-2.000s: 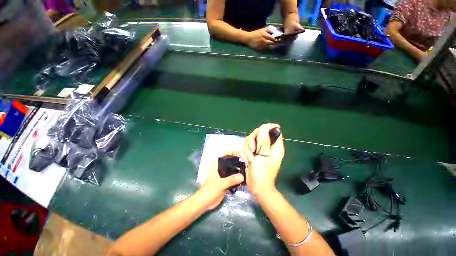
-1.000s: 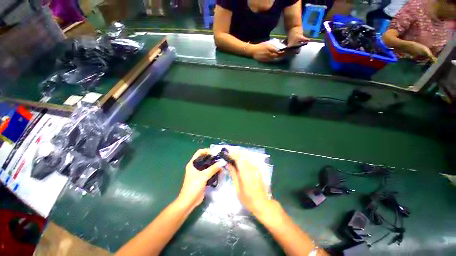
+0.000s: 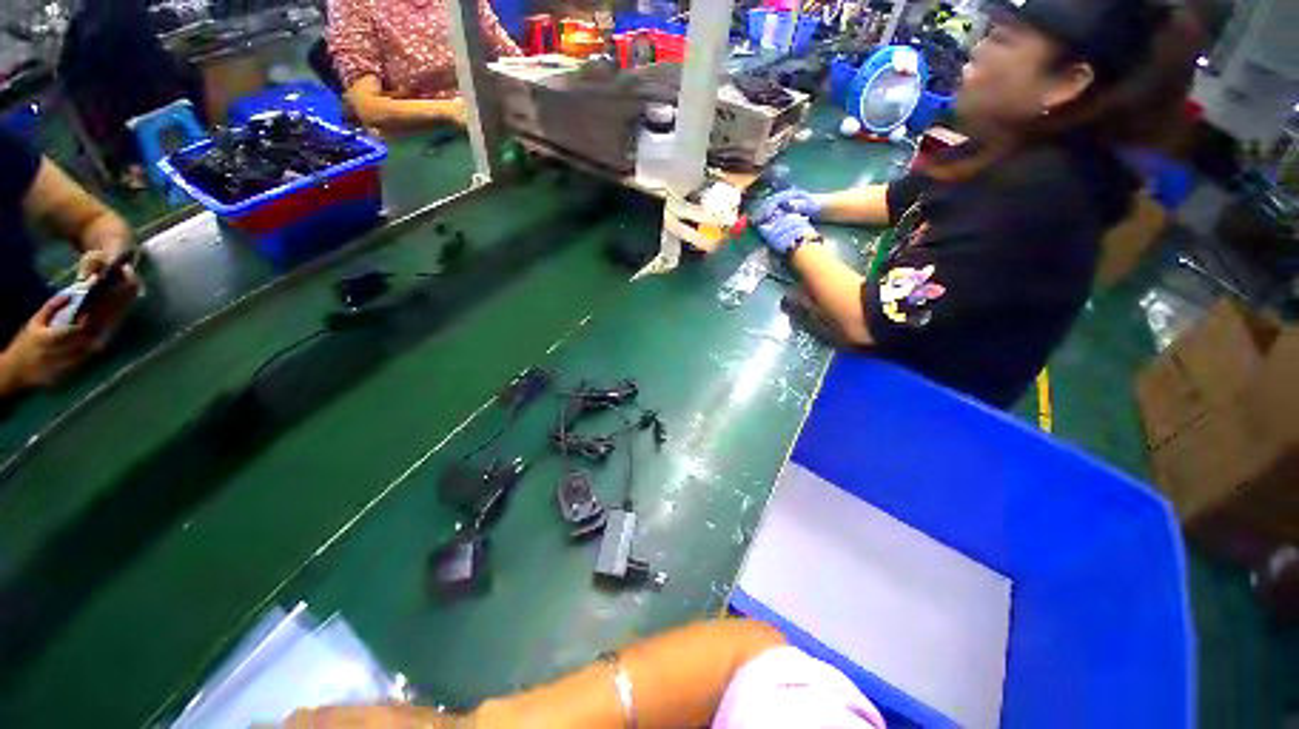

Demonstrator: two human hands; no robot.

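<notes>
Several black power adapters with cords lie loose on the green tabletop, one (image 3: 618,544) nearest the blue bin and another (image 3: 459,561) to its left. A stack of clear poly bags (image 3: 292,681) shows at the lower left edge. My right forearm with a bracelet crosses the bottom of the picture. Only a blurred part of my right hand (image 3: 363,716) shows over the bags, cut off by the lower edge, so its fingers and anything in them are hidden. My left hand is not in view.
A large blue bin (image 3: 1097,527) with a pale sheet stands at the right. A gloved worker in black sits beyond it. The conveyor belt (image 3: 185,527) carries an adapter. A blue and red basket (image 3: 306,214) of adapters, a white post (image 3: 698,100) and two more people are across the belt.
The view has swung to the right, bringing in the blue bin and gloved worker. My left hand and the bagged adapters have left the picture. My right hand has dropped to the bottom edge.
</notes>
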